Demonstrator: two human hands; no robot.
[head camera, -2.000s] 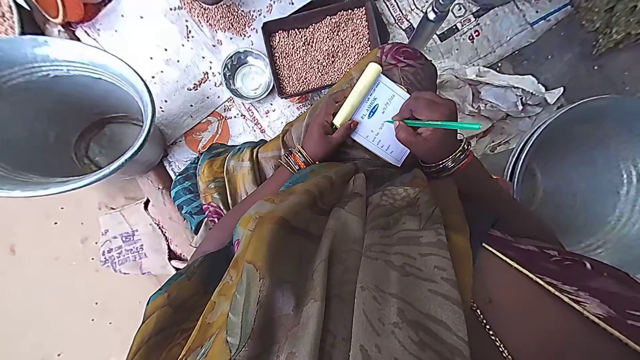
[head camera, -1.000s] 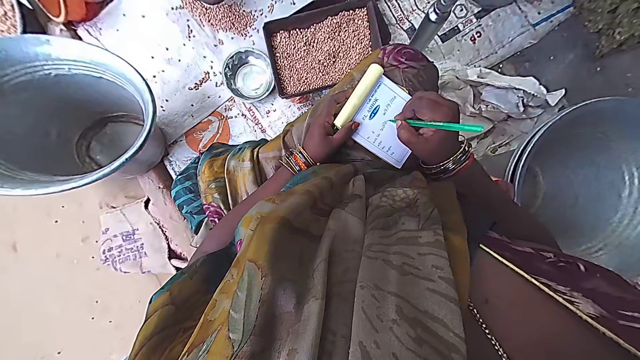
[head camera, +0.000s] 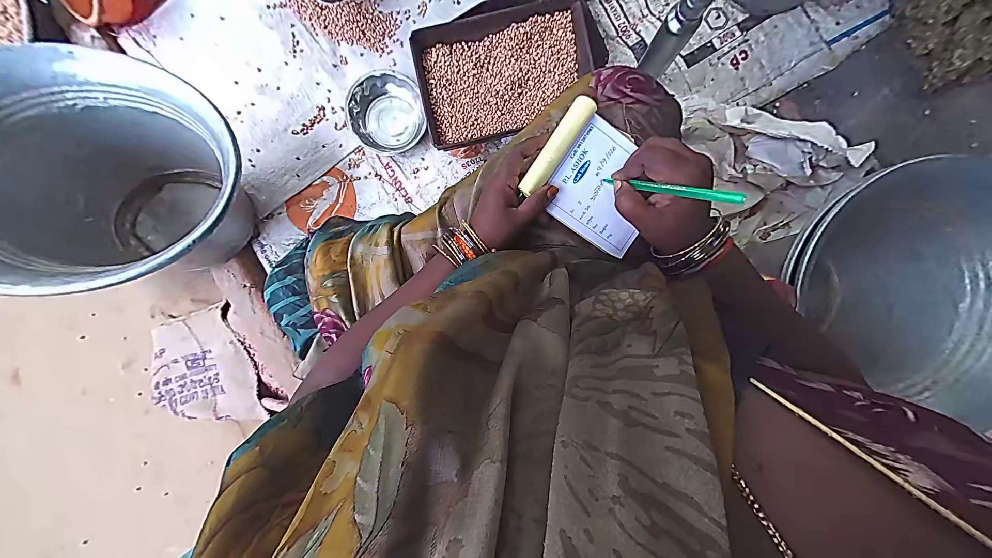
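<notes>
A small paper notepad with printed and handwritten text rests on my raised, cloth-covered knee. Its used pages are folded over into a pale yellow roll along the left edge. My left hand grips the pad at this roll, thumb on the page and bangles at the wrist. In my right hand is a green pen, its tip touching the sheet near the middle and its far end pointing right.
A dark square tray of small reddish-brown seeds or nuts lies beyond my knee, beside a small metal bowl. Large metal vessels stand at left and right. Printed sacks with scattered seeds cover the ground. A metal cylinder is at the top.
More handwriting shows on the sheet than two seconds ago. My right hand has shifted only slightly with the pen; my left hand keeps its place on the pad.
</notes>
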